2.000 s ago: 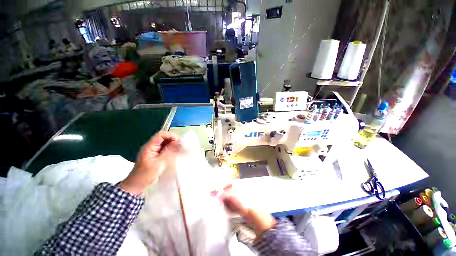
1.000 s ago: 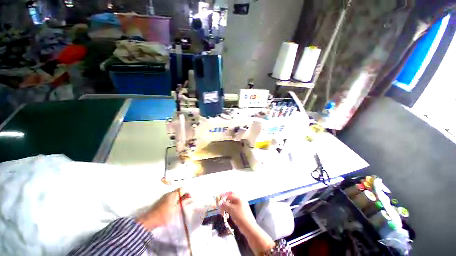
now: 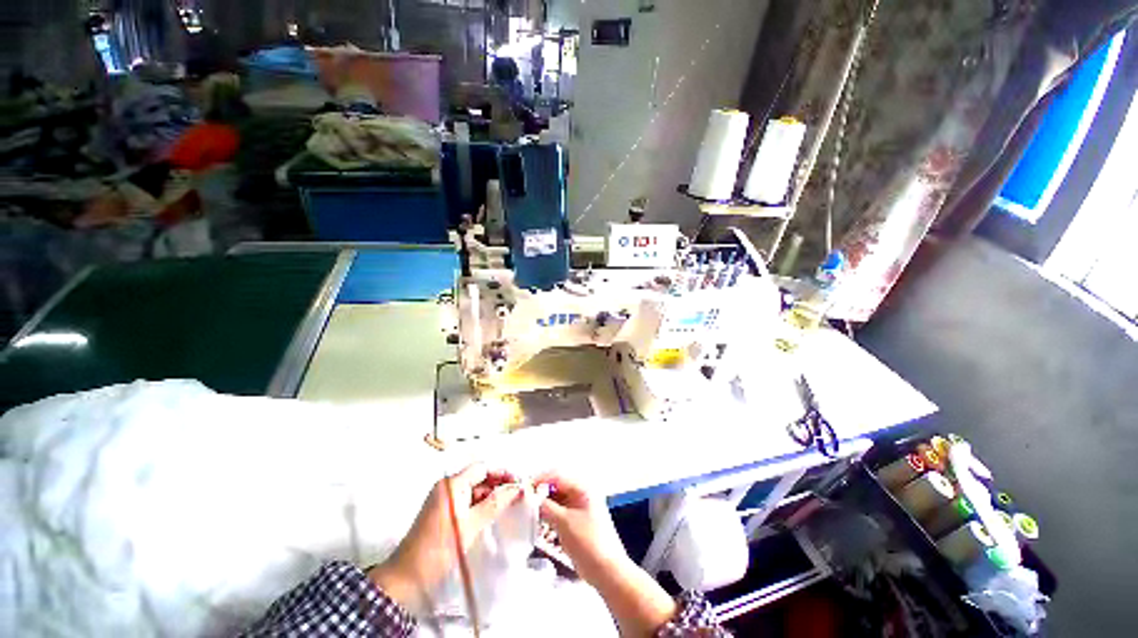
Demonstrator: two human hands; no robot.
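White fabric (image 3: pixel 162 499) lies in a large heap at the left and runs down into the lap. My left hand (image 3: pixel 452 530) pinches a piece of the white fabric between thumb and fingers, just in front of the table edge. My right hand (image 3: pixel 580 523) pinches the same fabric close beside it, fingertips nearly touching. The fabric hangs below both hands. The sewing machine (image 3: pixel 562 318) stands behind the hands, its needle area lit yellow, with no hand at it. A thin red-brown cord (image 3: pixel 463 561) crosses in front of my left hand, near the camera.
Black scissors (image 3: pixel 814 430) lie on the table (image 3: pixel 861 386) at the right. Two white thread cones (image 3: pixel 719 156) stand behind the machine. A bottle with a blue cap (image 3: pixel 811 299) is at the right. A crate with thread cones (image 3: pixel 924 499) is at lower right. A dark green surface (image 3: pixel 175 318) is at left.
Both hands have come down from the raised, spread hold and are now close together on the fabric. The view has turned to the right since the oldest frame.
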